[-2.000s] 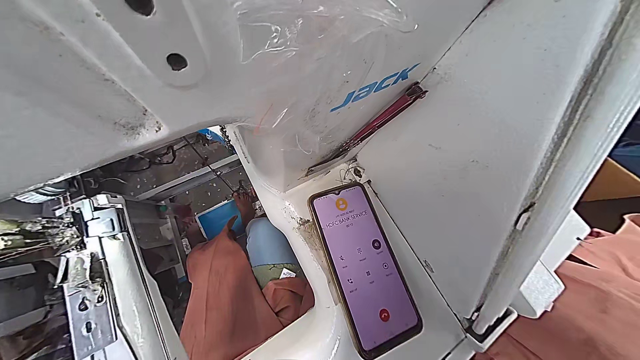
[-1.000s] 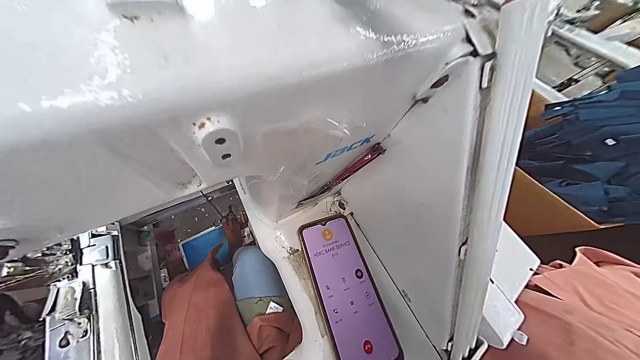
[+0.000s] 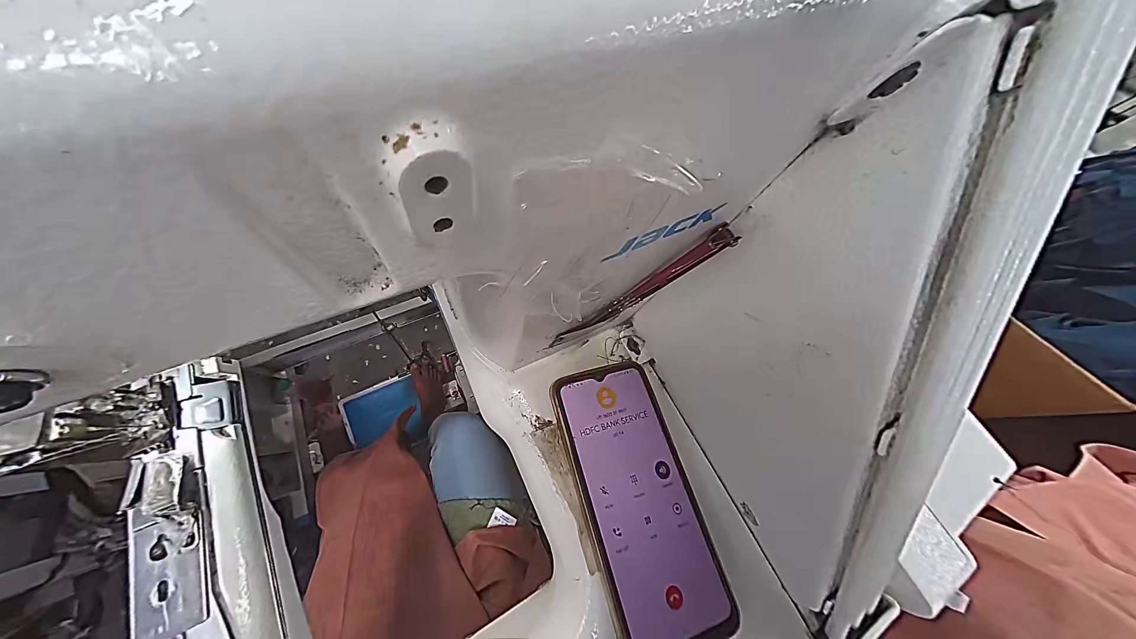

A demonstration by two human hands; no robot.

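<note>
Neither my left hand nor my right hand is in view. A smartphone point(image 3: 643, 506) lies face up on the white body of a Jack sewing machine point(image 3: 799, 355). Its lit purple screen shows a call with round icons and a red button. Behind the phone, a slim dark red tool point(image 3: 666, 280), its kind unclear, rests against the machine below the blue maker's name. Through the opening at lower left I see orange-brown cloth point(image 3: 382, 541) over my lap, a knee in light blue fabric point(image 3: 470, 461), and a bare foot point(image 3: 429, 388) by a blue panel point(image 3: 382, 411).
Metal machine parts point(image 3: 169, 541) stand at the lower left. On the right, past the machine's white edge, are an open cardboard box point(image 3: 1056, 373), dark blue cloth point(image 3: 1087, 266) and more orange-brown cloth point(image 3: 1056, 541). Clear plastic film point(image 3: 612, 191) clings to the machine above the phone.
The view has shifted, bringing the dark blue cloth and cardboard box on the right more into sight than two seconds ago. The phone stays in place on the machine, its call screen still lit.
</note>
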